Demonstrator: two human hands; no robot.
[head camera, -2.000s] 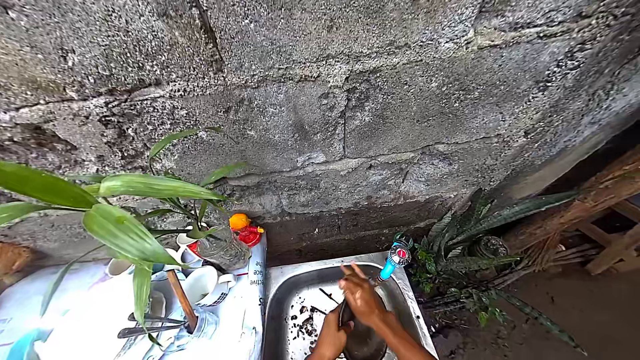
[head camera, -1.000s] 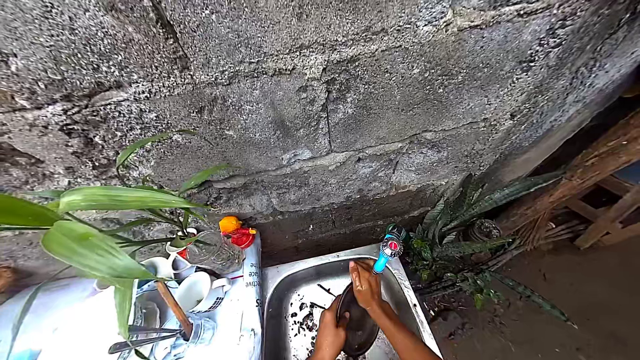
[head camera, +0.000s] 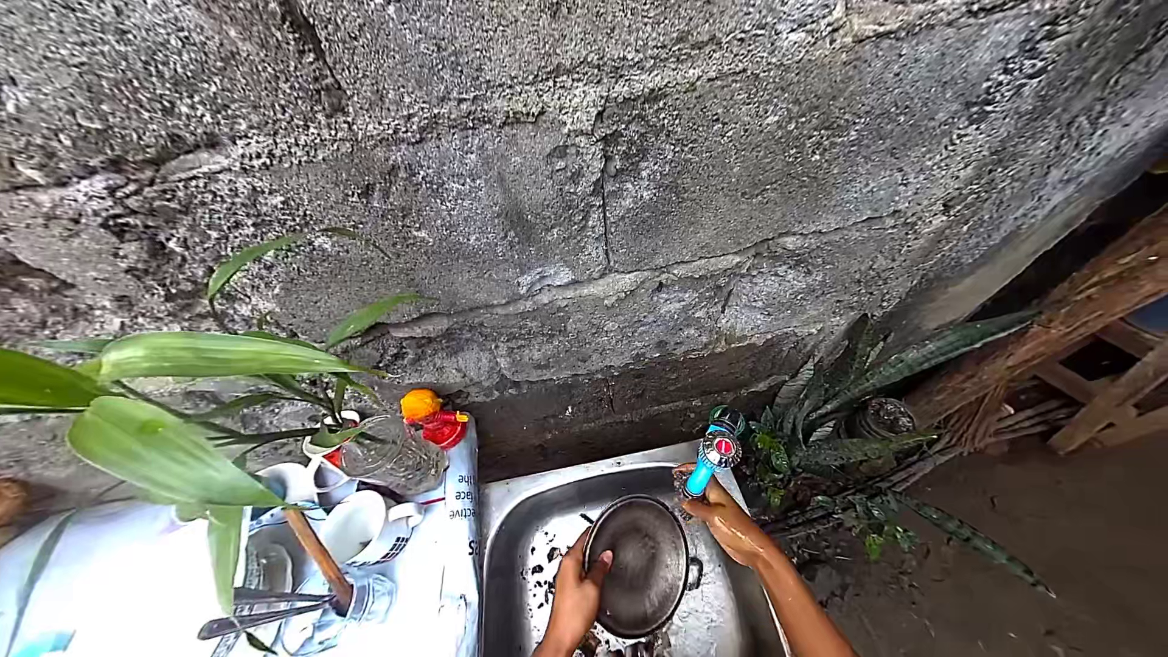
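Observation:
My left hand (head camera: 577, 589) grips the left rim of a dark round metal pan (head camera: 639, 566), its thumb over the edge. The pan is tilted above a stainless steel sink (head camera: 511, 511) and has a small loop handle on its right side. Dark scraps lie on the sink's bottom. My right hand (head camera: 716, 516) is under the blue spout of a faucet (head camera: 707, 465), wet, its fingers partly hidden by the spout; whether it holds anything is unclear.
Left of the sink, cups (head camera: 356, 525), a glass jar with utensils (head camera: 365, 598) and a red-and-orange bottle cap (head camera: 438, 420) stand on a white-covered surface. Long green leaves (head camera: 173, 447) overhang them. A rough block wall (head camera: 584, 228) rises behind; plants and a log (head camera: 1049, 338) are at right.
My right hand has moved from the pan up to the faucet spout. My left hand still holds the pan, whose dark round face now shows more fully.

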